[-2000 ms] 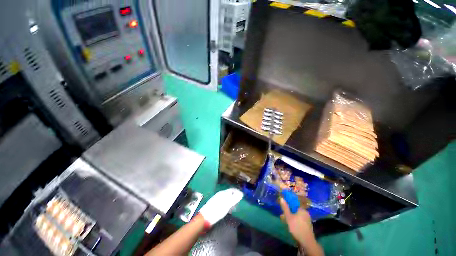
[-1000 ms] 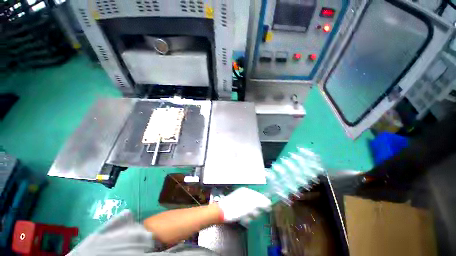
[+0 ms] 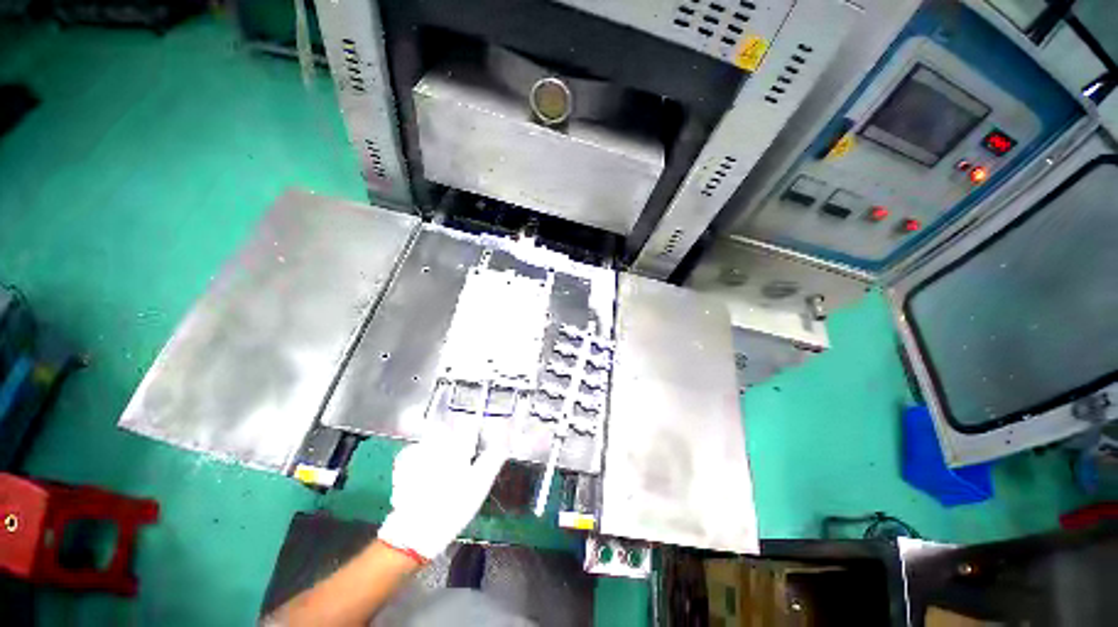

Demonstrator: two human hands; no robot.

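Note:
The pale silver mould plate [image 3: 497, 325] lies on the press table [image 3: 386, 355]. Its wire handle [image 3: 484, 397] is at its near end. My left hand [image 3: 435, 490], in a white glove with a red cuff, is at this near end. Its fingers are blurred and pale over the handle, so their grip is unclear. The comb rack [image 3: 574, 386], with paired side stubs and a long handle, lies on the table just right of the plate. No hand is seen on it. My right hand is not in view.
Steel side plates [image 3: 276, 331] flank the table. The grey press block [image 3: 539, 153] stands behind it. A control panel [image 3: 926, 116] and an open door [image 3: 1030, 306] are at right. A red stool [image 3: 80, 533] is at lower left, a blue bin [image 3: 944, 456] at right.
The view has turned from the bench to the press. The rack, in my left hand a second ago, now lies beside the plate. My left hand has moved to the plate's near end.

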